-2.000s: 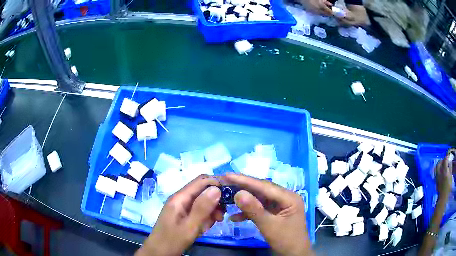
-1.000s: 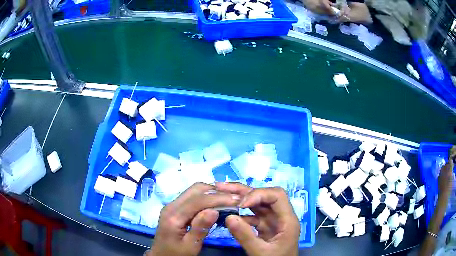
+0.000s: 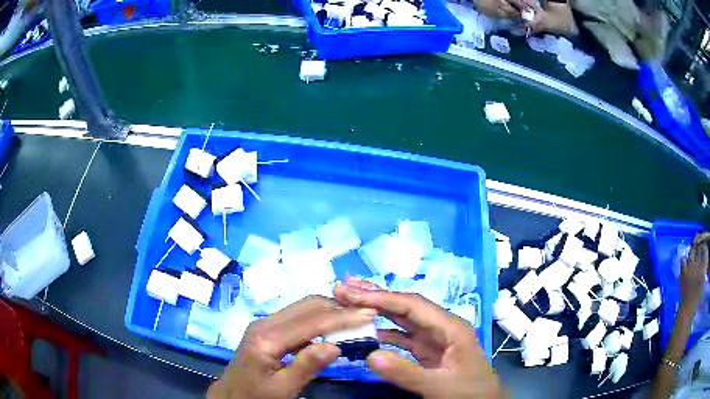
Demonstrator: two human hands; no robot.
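A black-and-white unit [image 3: 354,340] is held between both hands over the near edge of the blue tray [image 3: 327,148], white face up and black side toward me. My left hand [image 3: 292,347] has its thumb and fingers on the unit's left part. My right hand [image 3: 424,343] has its thumb at the right end and its fingers over the top. The fingers hide part of the unit. Clear plastic covers [image 3: 300,269] lie heaped in the tray's middle and right. Several units with thin leads [image 3: 227,199] lie at its left.
A pile of units [image 3: 576,288] lies on the dark bench right of the tray. A translucent tub [image 3: 35,249] and a loose unit stand left. The green conveyor [image 3: 218,78] carries scattered units. A person's arm [image 3: 681,312] shows at right, another person's hands [image 3: 537,17] across the belt.
The held unit has turned from its black side to show its white face, and my fingers have shifted around it. Units on the conveyor have moved left.
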